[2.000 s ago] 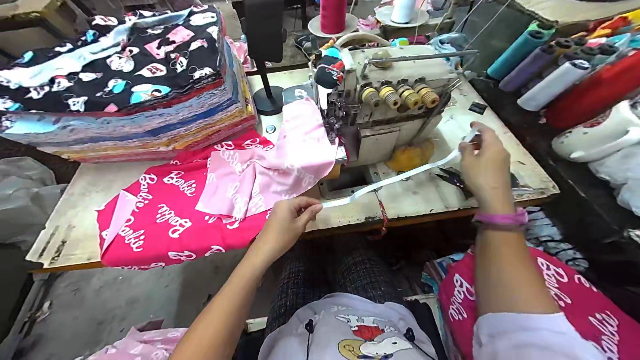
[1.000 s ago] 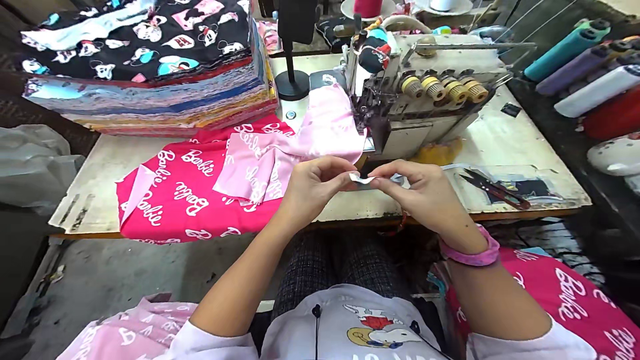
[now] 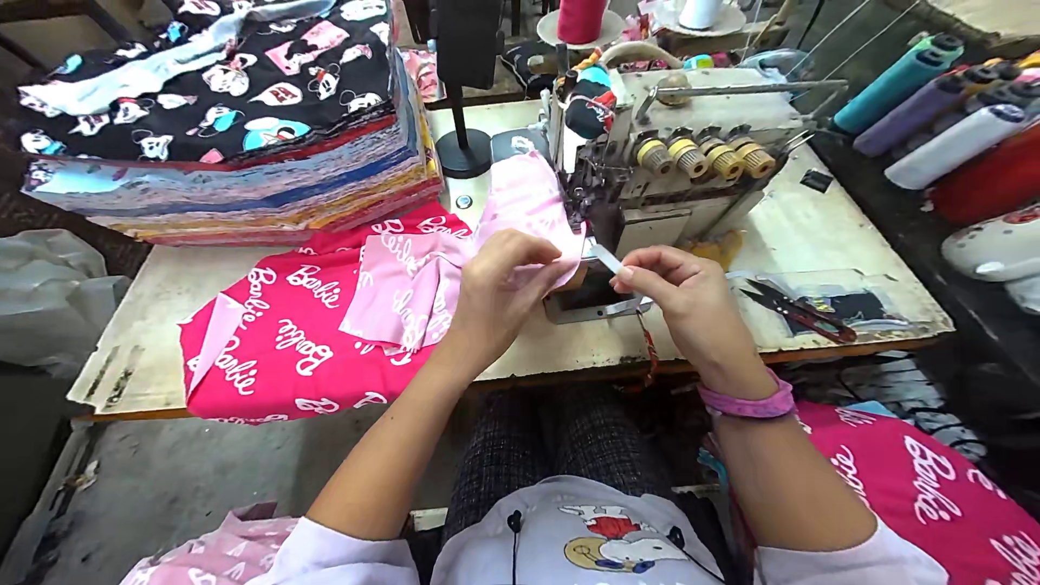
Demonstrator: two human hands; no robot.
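Note:
My left hand [image 3: 505, 296] pinches the edge of the light pink printed fabric [image 3: 528, 199] just in front of the presser foot area of an overlock sewing machine [image 3: 674, 154]. Between the thumb and fingers of my right hand [image 3: 678, 296] is a narrow white elastic strip [image 3: 605, 258], its far end close to the needle area. The pink fabric runs leftward over a hot-pink printed fabric piece [image 3: 301, 325] lying on the sewing table. Whether the strip touches the pink fabric cannot be told.
A tall stack of cut fabric [image 3: 268, 187] stands at the table's back left. Thread snips [image 3: 800, 313] lie on a clear plastic packet at the right. Thread cones [image 3: 902, 85] stand beyond the table's right side. A black lamp or stand base [image 3: 465, 154] is behind the pink fabric.
The strip was stretched between my hands, then gathered between them. Now my hands are apart near the machine, the left on the pink fabric and the right on the strip.

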